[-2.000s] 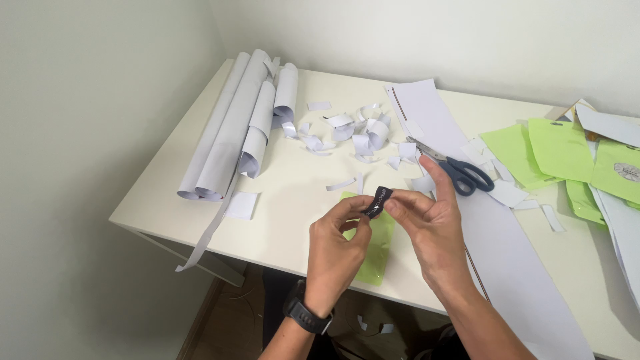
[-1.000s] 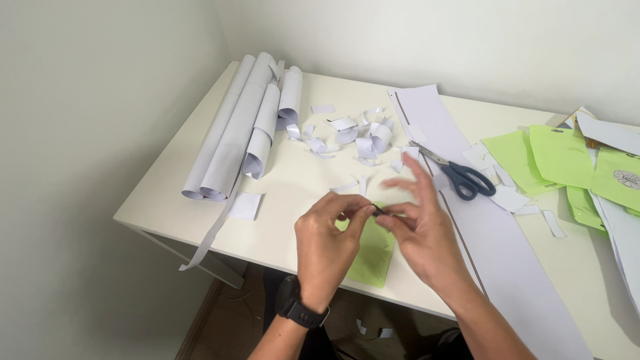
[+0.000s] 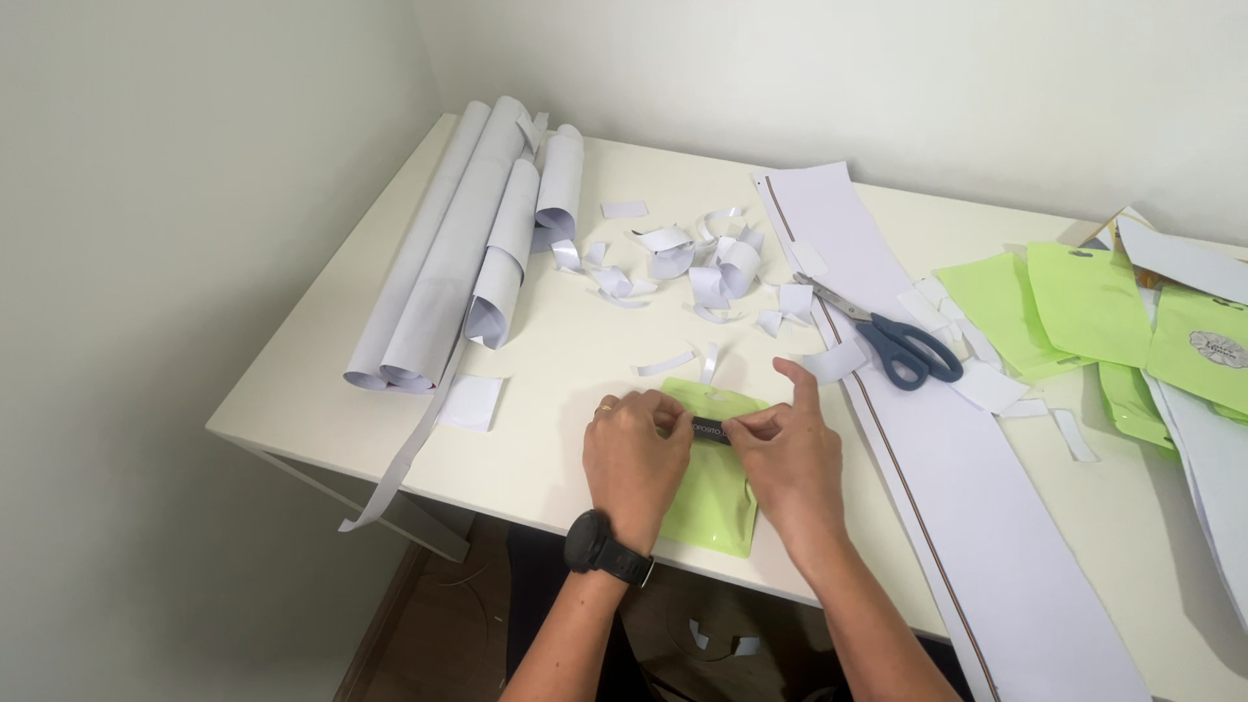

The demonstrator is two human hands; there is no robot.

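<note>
A black strip with white writing [image 3: 711, 430] lies across the upper part of a green pouch [image 3: 710, 502] near the table's front edge. My left hand [image 3: 639, 458] pinches the strip's left end between thumb and fingers; a black watch is on that wrist. The right end is pinched by my right hand [image 3: 792, 458], its index finger raised. Whether the strip is stuck to the pouch cannot be told. Scissors with dark blue handles [image 3: 907, 353] rest to the right on a long white paper sheet [image 3: 936, 429], blades slightly apart.
Several white paper rolls [image 3: 458, 234] lie at the left, with a thin paper strip [image 3: 400, 468] hanging over the front edge. Curled paper scraps [image 3: 721, 278] are scattered mid-table. More green pouches [image 3: 1090, 307] and papers are heaped at the right.
Both hands held the black strip above the pouch, folded or bent two seconds ago. Now it is stretched flat across the pouch's upper part.
</note>
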